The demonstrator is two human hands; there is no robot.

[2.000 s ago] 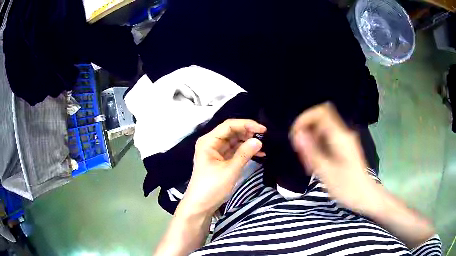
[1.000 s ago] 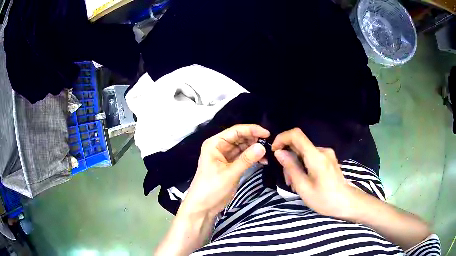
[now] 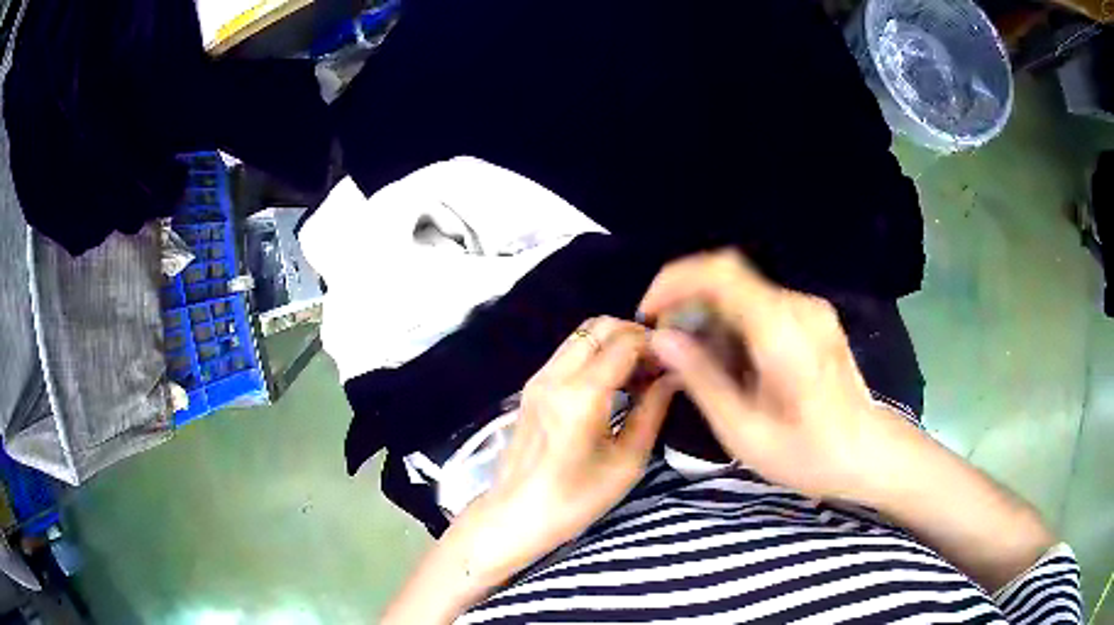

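Observation:
A large black garment [image 3: 611, 134] covers my lap, with its white lining [image 3: 409, 275] showing at the left. My left hand [image 3: 586, 415] is bare, with a ring on one finger, and pinches the garment's edge near the middle. My right hand [image 3: 764, 366] is slightly blurred and meets my left fingertips there, thumb and index finger close together. A greyish glint shows inside my right hand, too blurred to name. The fastening and any needle or thread are hidden or too small to see.
A clear waste bin [image 3: 938, 73] stands at the upper right on the green floor [image 3: 1002, 305]. Blue crates [image 3: 214, 293] and a grey cloth-lined bin [image 3: 98, 354] are at the left. More dark cloth hangs at the upper left. A yellow-edged white surface [image 3: 251, 18] shows at the top.
My left hand has turned over, back upward, and still grips the edge. My right hand came in from the right, then moved slightly up over my left fingertips. More white lining shows beside my left wrist.

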